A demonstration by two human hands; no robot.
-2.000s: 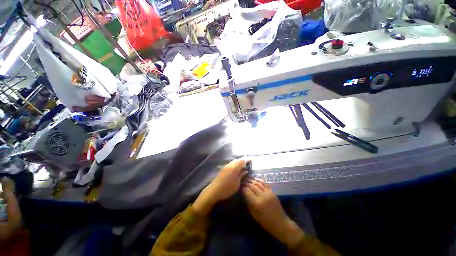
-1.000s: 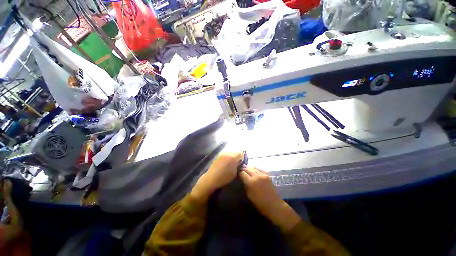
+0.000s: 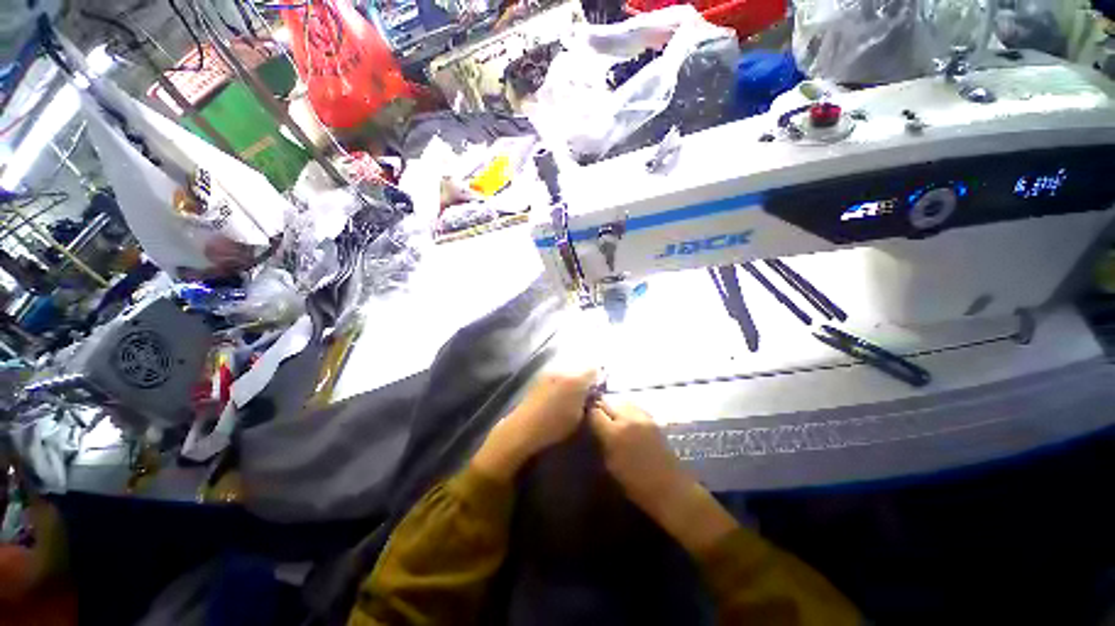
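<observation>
A large dark grey garment [image 3: 355, 446] lies left of the needle area and hangs over the table's front edge. My left hand [image 3: 550, 413] and my right hand [image 3: 630, 443] meet in front of the needle and pinch an edge of the cloth between their fingertips. The pinched part is small and partly hidden by the fingers. The white sewing machine [image 3: 709, 226] with a blue stripe stands behind my hands. Its presser foot area [image 3: 599, 303] is washed out by the lamp; I cannot tell whether cloth lies under it.
Dark fabric strips [image 3: 737, 306] lie under the machine arm, with a slim dark tool [image 3: 871, 355] to their right. A grey vented motor box [image 3: 144, 352] is at the left. Plastic bags [image 3: 636, 80] and a red basket [image 3: 721, 15] are behind the machine.
Since the earliest frame, my hands have moved slightly up toward the needle, still pinching the cloth. Another person's hand at the far left has gone out of view.
</observation>
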